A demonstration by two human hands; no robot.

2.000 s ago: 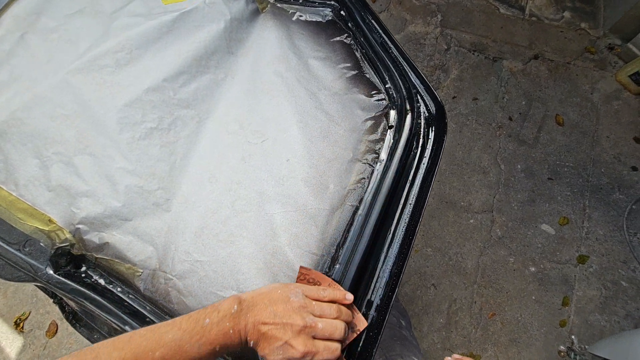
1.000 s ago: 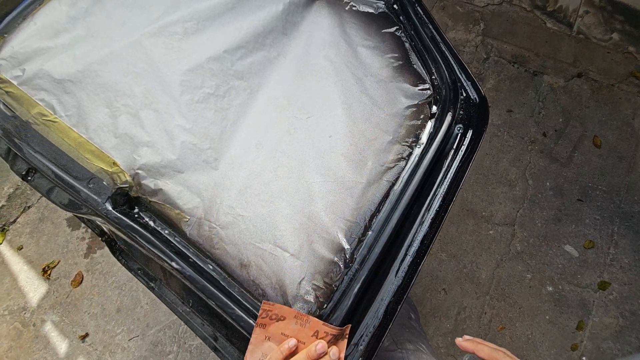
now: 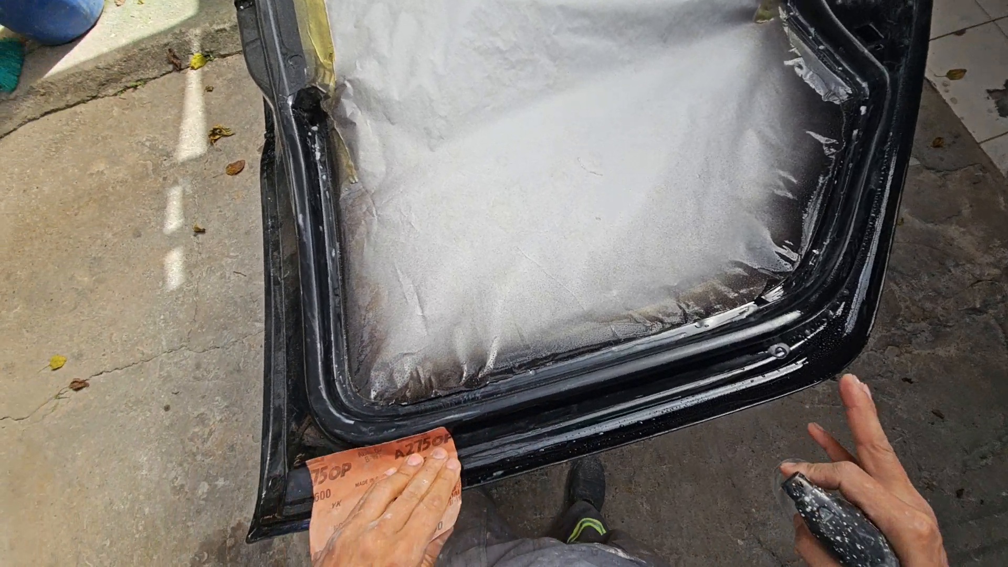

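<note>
A black car door (image 3: 630, 409), its frame wet and streaked with white, spans the head view. Grey-white masking film (image 3: 551, 189) covers its middle, edged by yellow masking tape (image 3: 316, 47) at the upper left. My left hand (image 3: 398, 504) presses an orange-brown sheet of sandpaper (image 3: 339, 488), printed side up, against the door's lower left corner. At the lower right, my right hand (image 3: 874, 480) is clear of the door and holds a black, white-speckled object (image 3: 839, 520), perhaps a bottle's spray head; its lower part is cut off by the frame.
Concrete floor (image 3: 142, 339) with scattered dry leaves surrounds the door. A blue container (image 3: 51, 16) stands at the upper left by a raised concrete edge. Pale tiles (image 3: 972, 71) lie at the upper right. My shoe (image 3: 587, 482) is just below the door's lower edge.
My left hand and the sandpaper have moved along the frame to the door's other lower corner. My right hand has come into fuller view with the black object. The view has turned markedly.
</note>
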